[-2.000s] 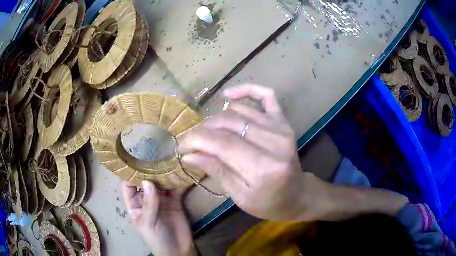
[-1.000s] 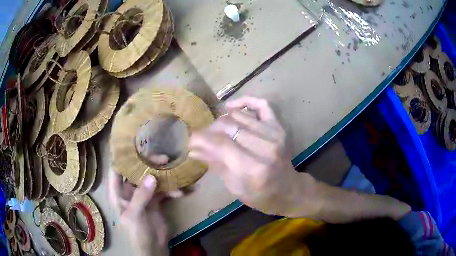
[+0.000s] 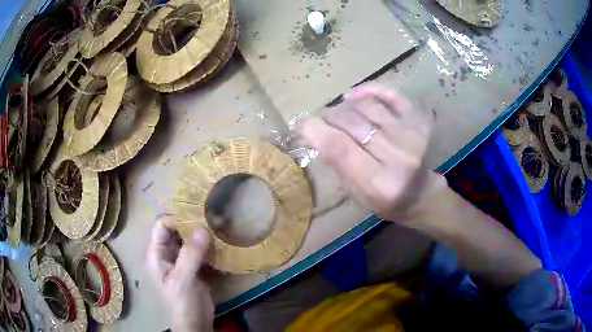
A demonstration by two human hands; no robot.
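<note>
My left hand (image 3: 185,266) grips a flat tan woven ring (image 3: 292,194) by its lower left edge, thumb on top, above the table. No cord loop shows on its inner edge. My right hand (image 3: 370,146) is blurred, to the upper right of the ring and apart from it, near the corner of a cardboard pad (image 3: 279,65). Its fingertips are bent together over shiny clear bits; whether they hold anything is unclear. A thin dark line shows below this hand, perhaps a cord or a shadow. A white blob (image 3: 316,21) stands on the pad among dark specks.
Stacked rings (image 3: 78,201), many with cord loops, fill the left side. Red-banded rings (image 3: 111,282) lie at the lower left. Clear film (image 3: 454,45) and another ring (image 3: 477,10) are at the top. A blue crate (image 3: 529,227) with brown rings stands beyond the table's curved edge.
My right hand has moved off the ring, up and to the right. The ring has shifted right and down in the view, still in my left hand. The cord loop seen earlier is no longer clearly visible.
</note>
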